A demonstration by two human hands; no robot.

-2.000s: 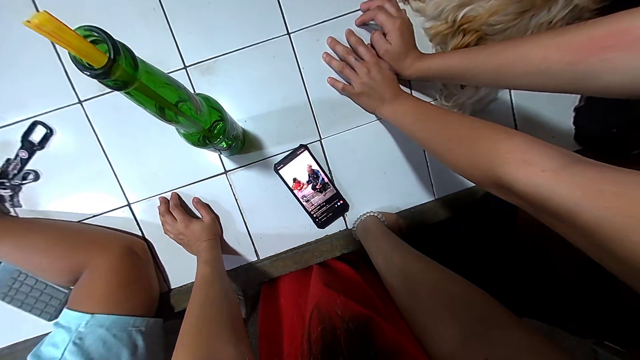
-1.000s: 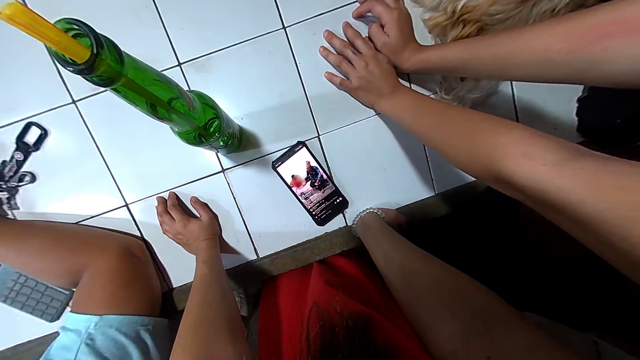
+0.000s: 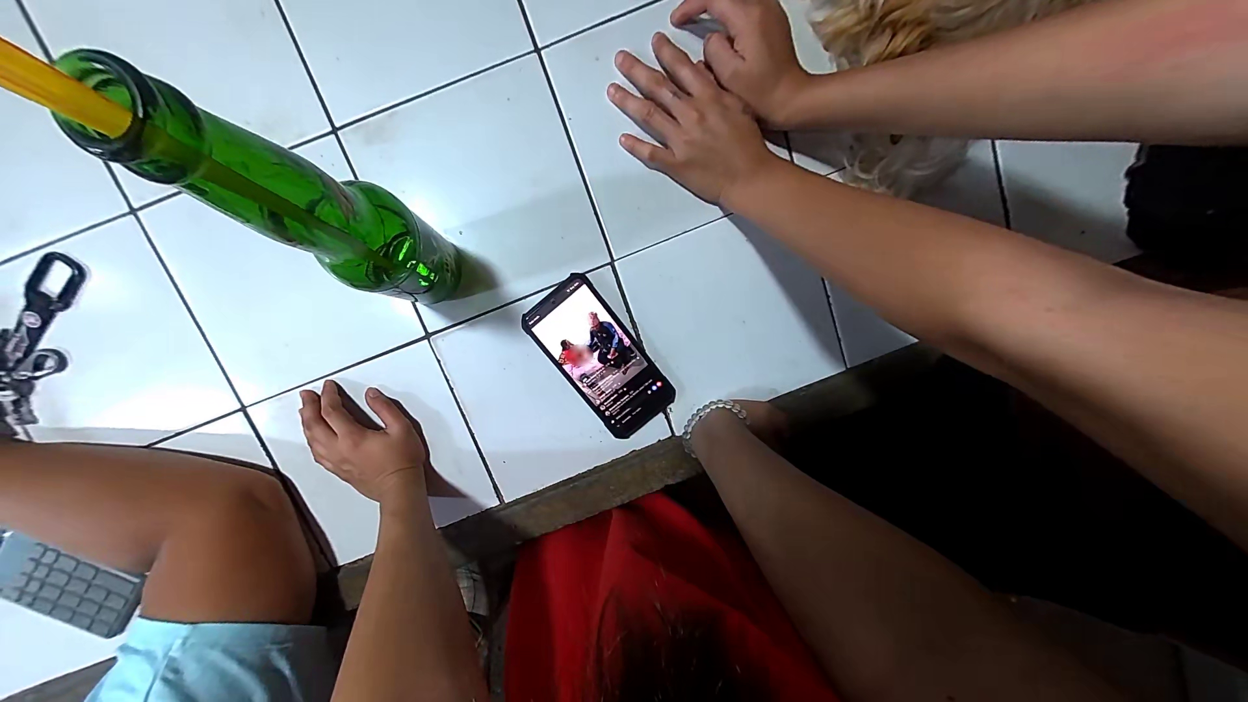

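My left hand (image 3: 361, 439) rests on the white floor tiles at lower left, palm turned inward, fingers slightly bent and apart, holding nothing. My right hand (image 3: 760, 421) is at the raised tile edge, below and right of the phone; a clear beaded bracelet (image 3: 715, 417) circles that wrist, and its fingers are mostly hidden. Between the two hands, nearer the right, a black smartphone (image 3: 599, 356) lies face up with a lit picture of people. Beyond my left hand stands a green glass bottle (image 3: 283, 190) with a yellow straw-like item (image 3: 58, 86) in its mouth.
Another person's two hands (image 3: 697, 132) lie on the tiles at upper right, beside light fur (image 3: 892, 58). A black clip with metal parts (image 3: 44, 292) is at far left. Another person's bent knee (image 3: 234, 526) and a grey gridded object (image 3: 68, 585) are at lower left. The tiles end at a rough ledge (image 3: 585, 492).
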